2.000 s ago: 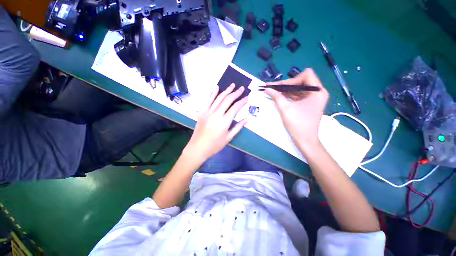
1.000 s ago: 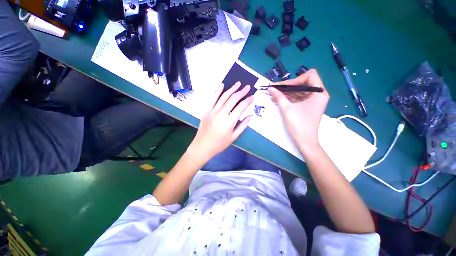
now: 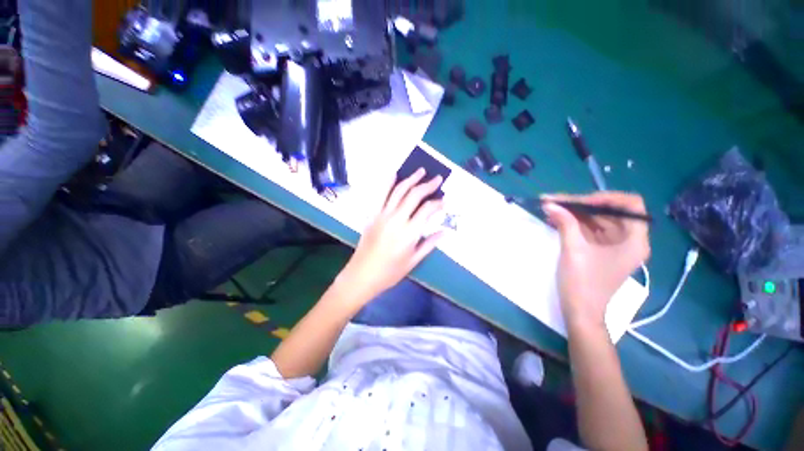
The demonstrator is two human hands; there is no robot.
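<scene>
My left hand lies flat with its fingertips on the lower edge of the matte black adhesive pad sheet, at the left end of the white strip. My right hand holds dark tweezers like a pen, above the right part of the strip. The tweezer tip points left; a tiny dark piece seems to be at it, but blur hides the detail. A small dark-marked piece lies on the strip beside my left fingers.
Loose small black parts lie beyond the strip. Stacked device assemblies rest on white paper. A pen, plastic bag, white cable and grey power supply are at right. A seated person's arm is at left.
My right hand has moved right with the tweezers, away from the pad sheet. My left hand stays on the sheet. The whole view has shifted slightly.
</scene>
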